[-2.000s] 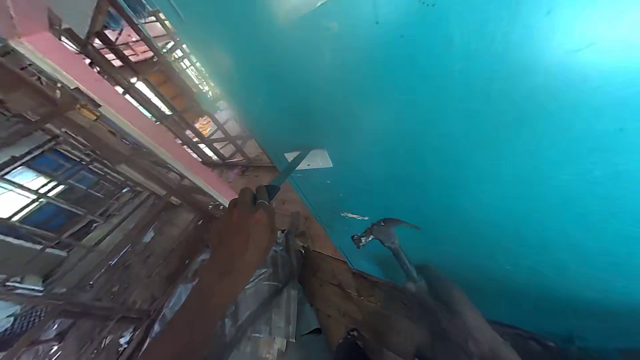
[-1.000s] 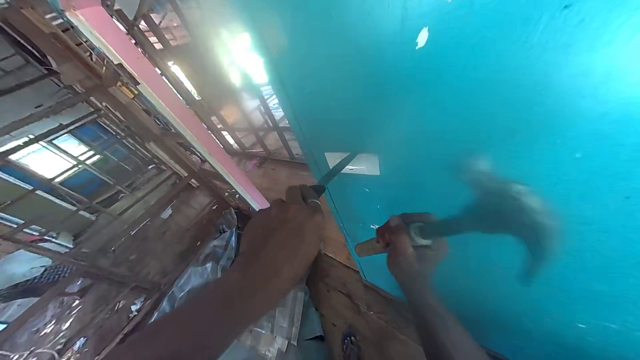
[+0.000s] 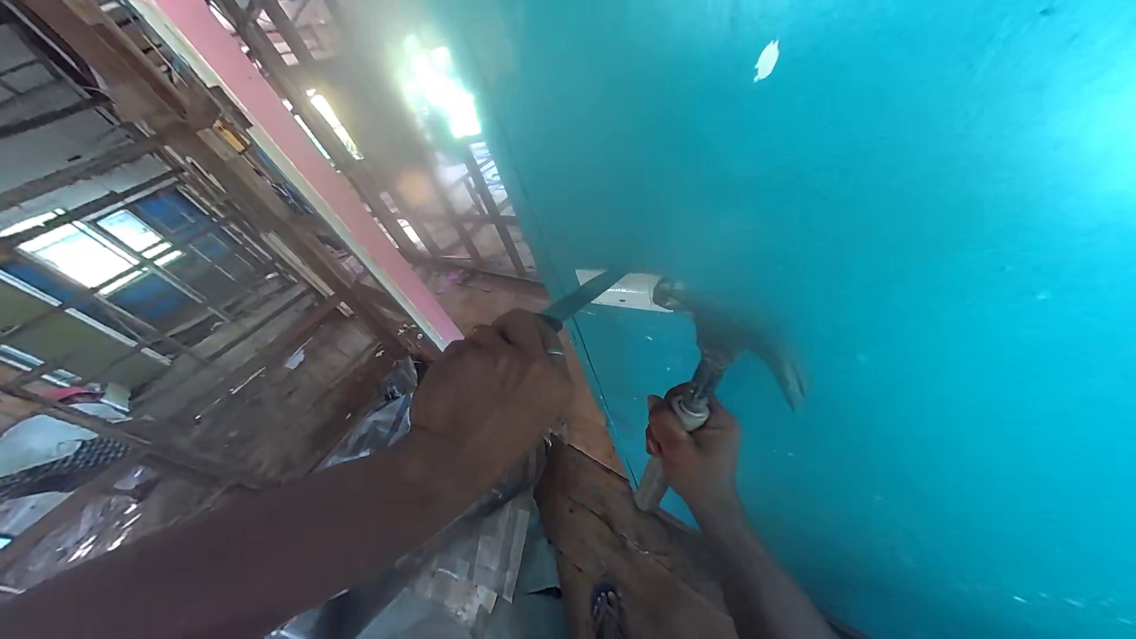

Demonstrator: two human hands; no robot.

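Observation:
My left hand (image 3: 501,377) is closed around the handle of a flat metal blade (image 3: 586,297), perhaps a chisel or knife. The blade slants up to the right, across a pale rectangular patch (image 3: 626,291) near the edge of the turquoise wall panel (image 3: 887,266). In my right hand (image 3: 697,439) is a claw hammer (image 3: 723,342), gripped on its handle. Its head is slightly blurred, with the striking face beside the right end of the pale patch and the claw pointing down to the right. Whether the blade's tip touches the panel cannot be told.
A pink-edged board (image 3: 328,186) runs diagonally at the left, before bare timber framing. Below my hands lies a worn wooden plank (image 3: 612,541), with a foot in a sandal (image 3: 608,612) on it. Crumpled plastic sheeting (image 3: 479,550) and debris lie beside the plank.
My right hand was low with the hammer two seconds ago; the hammer was swung out to the right one second ago and is now close to the pale patch. My left hand keeps the blade there.

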